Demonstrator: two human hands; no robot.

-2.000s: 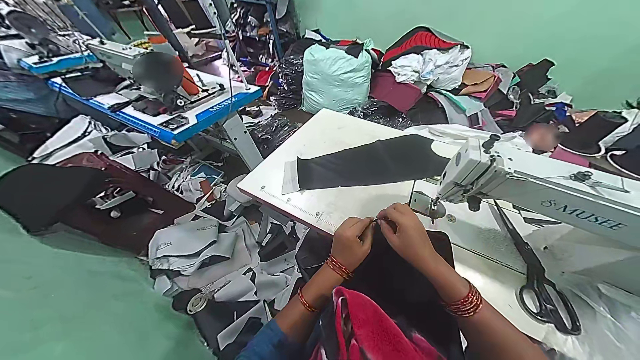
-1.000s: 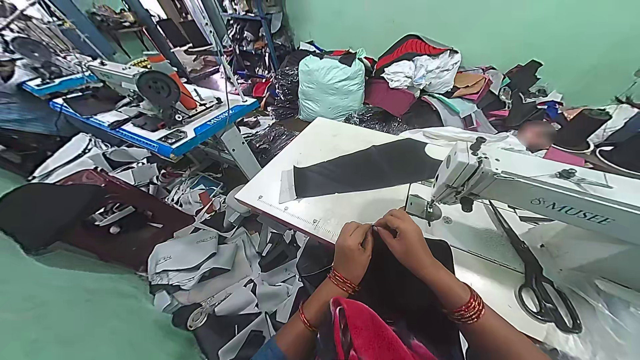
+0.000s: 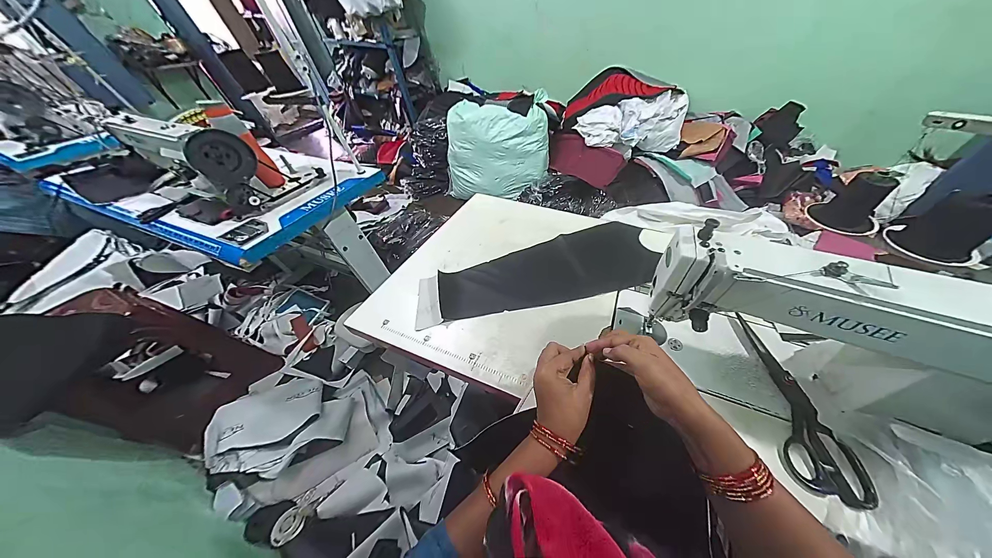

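Note:
My left hand (image 3: 563,391) and my right hand (image 3: 639,372) meet fingertip to fingertip at the table's front edge, pinching the edge of a black fabric piece (image 3: 628,457) that hangs down over my lap. Just behind my right hand are the needle and presser foot area of a white Musee sewing machine (image 3: 821,306). Another black fabric panel (image 3: 550,267), with a pale strip at its left end, lies flat on the white sewing table (image 3: 496,225). Black-handled scissors (image 3: 814,434) rest below the machine arm, to the right of my right hand.
Fabric offcuts (image 3: 287,426) cover the floor at left. A second sewing machine (image 3: 186,147) stands on a blue-edged table (image 3: 294,225). Behind my table are a pale green sack (image 3: 497,147) and heaped cloth. Clear plastic sheeting (image 3: 914,496) lies at lower right.

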